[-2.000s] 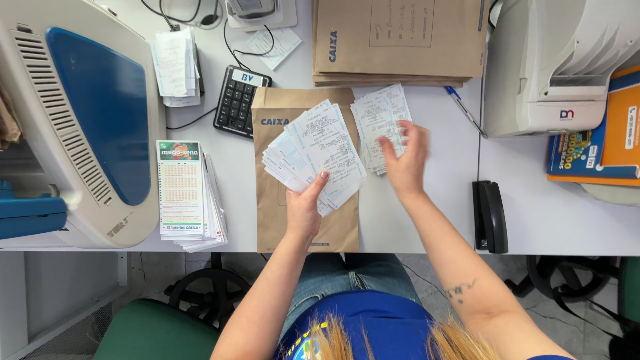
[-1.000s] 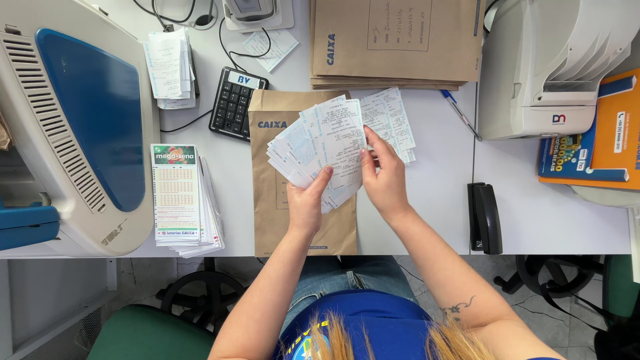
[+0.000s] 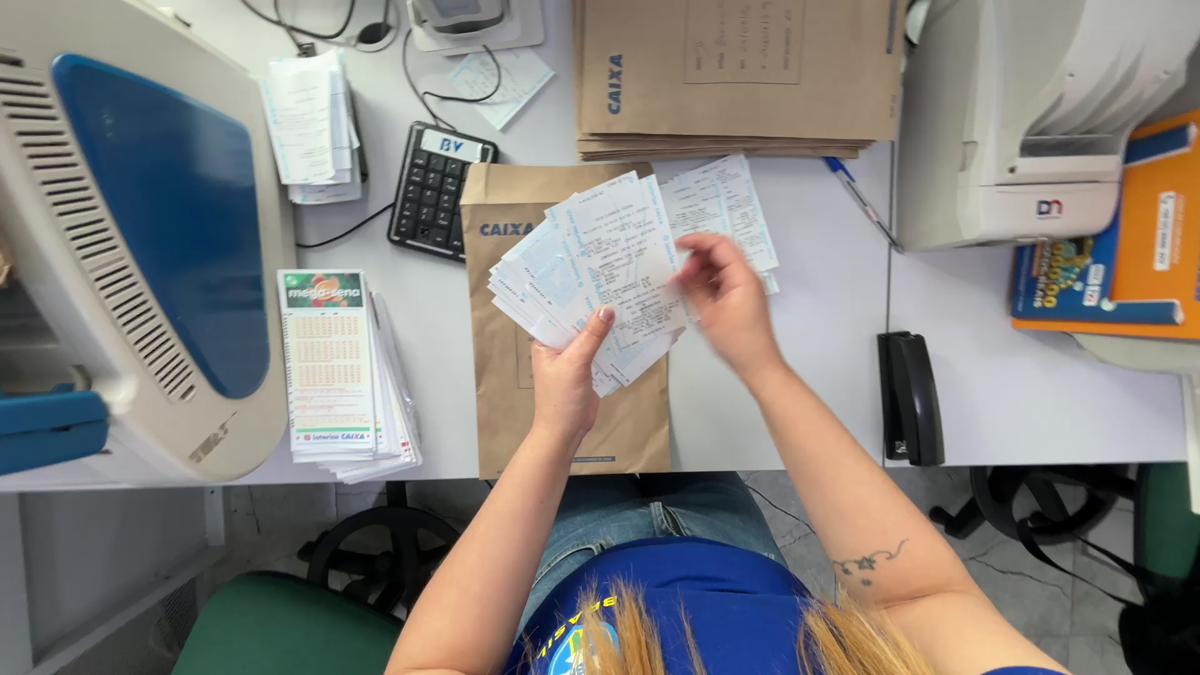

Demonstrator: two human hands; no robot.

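My left hand [image 3: 572, 375] grips a fanned stack of printed paper slips [image 3: 609, 262], its thumb lying on top. Beneath the slips lies a brown paper envelope [image 3: 572, 441] on the desk. Slightly blurred, my right hand [image 3: 727, 300] is at the right edge of the fan with its fingers bent; whether they pinch a slip I cannot tell. Behind that hand, a second pile of slips [image 3: 727, 202] rests on the desk, partly over the envelope's right side.
Around the desk are a numeric keypad [image 3: 433, 197], stacked brown envelopes [image 3: 731, 103], a pen [image 3: 862, 202], a black stapler [image 3: 909, 398], lottery forms [image 3: 328, 375], a slip bundle [image 3: 307, 127], a white desktop machine [image 3: 1003, 141] and a large beige machine [image 3: 159, 234].
The right hand moved from the pile on the right to the held fan, then slightly away from the fan's face to its right edge. The left hand has kept its hold on the slips.
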